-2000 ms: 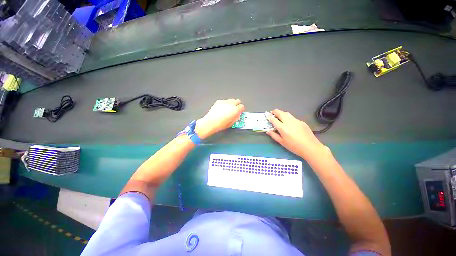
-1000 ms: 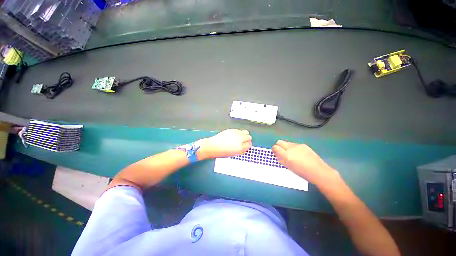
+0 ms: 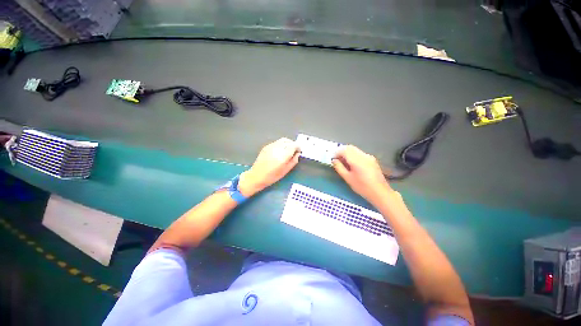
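A pale circuit board (image 3: 317, 149) lies at the near part of the belt, solder side up, between my hands. My left hand (image 3: 277, 162) has its fingertips at the board's left end. My right hand (image 3: 358, 167) has its fingers on the board's right end. Whether a pad is at the fingertips is too small to tell. The board's black power cord (image 3: 417, 148) lies looped to the right. The white adhesive pad sheet (image 3: 341, 223) with rows of dark squares lies tilted on the teal mat in front of me, partly beside my right forearm.
Two green boards (image 3: 124, 90) with bundled cords lie at left, a yellow-sided board (image 3: 494, 111) at right. A striped stack (image 3: 56, 154) stands at the left edge, a grey dispenser (image 3: 553, 274) with red display at lower right.
Both hands have moved from the pad sheet up to the board's two ends. The view has shifted and turned slightly, so the sheet appears more tilted.
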